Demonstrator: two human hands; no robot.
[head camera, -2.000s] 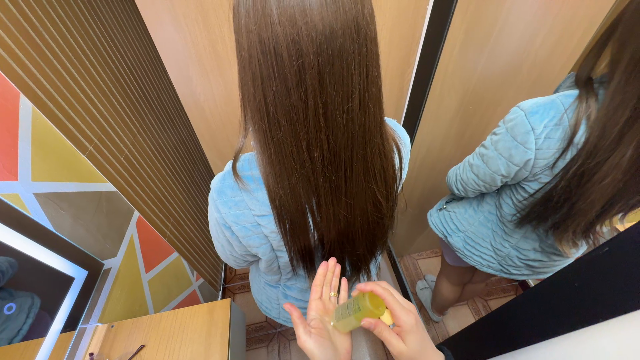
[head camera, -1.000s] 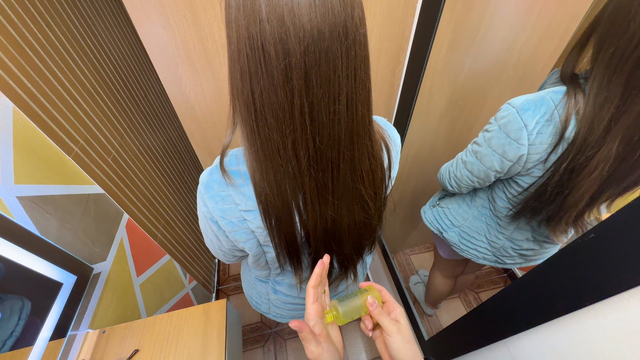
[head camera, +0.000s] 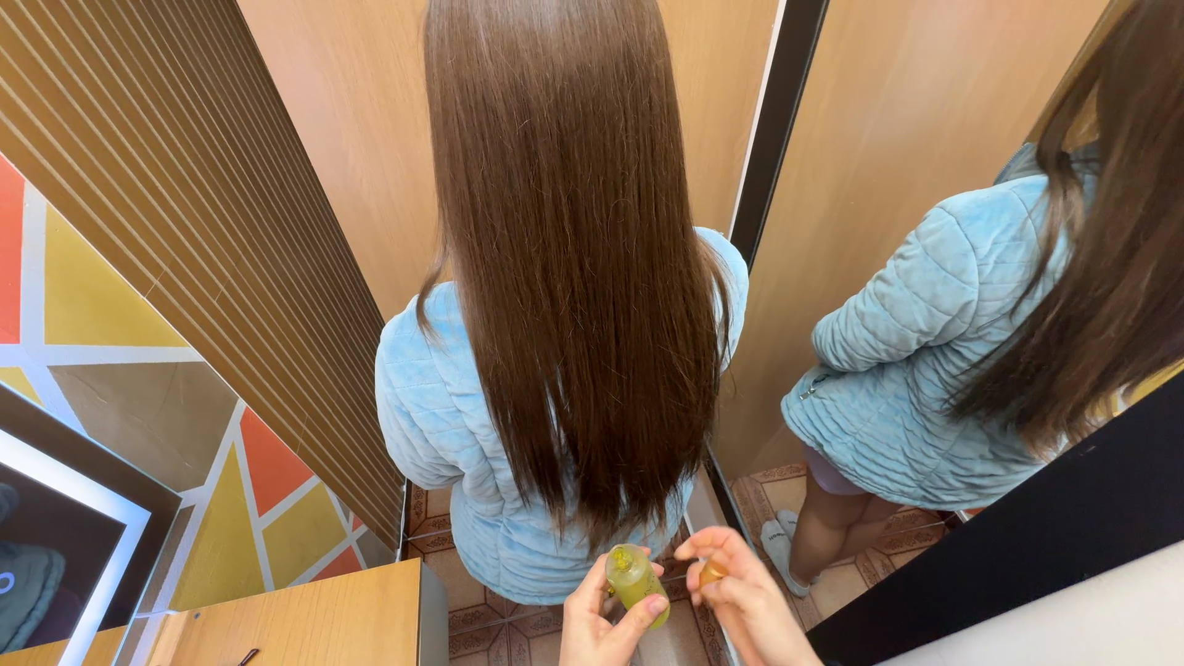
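Note:
My left hand (head camera: 606, 615) holds a small yellow-green translucent bottle (head camera: 635, 583) tilted upright, its top toward the camera. Close by on the right, my right hand (head camera: 740, 592) pinches a small amber-coloured cap (head camera: 711, 572) between thumb and fingers, apart from the bottle. Both hands are just below the ends of long, straight brown hair (head camera: 573, 259). The hair hangs down the back of a person in a light blue quilted jacket (head camera: 421, 388), who faces away.
A large black-framed mirror (head camera: 851, 185) on the right reflects the person. At lower left are a wooden tabletop (head camera: 305, 620) and a mirror with a lit edge (head camera: 120, 546). A slatted panel (head camera: 213, 185) lines the left wall; patterned tiles (head camera: 472, 638) cover the floor.
The bottle has passed from my right hand to my left. My left palm, spread flat two seconds ago, is now closed around the bottle, and my right hand holds the cap.

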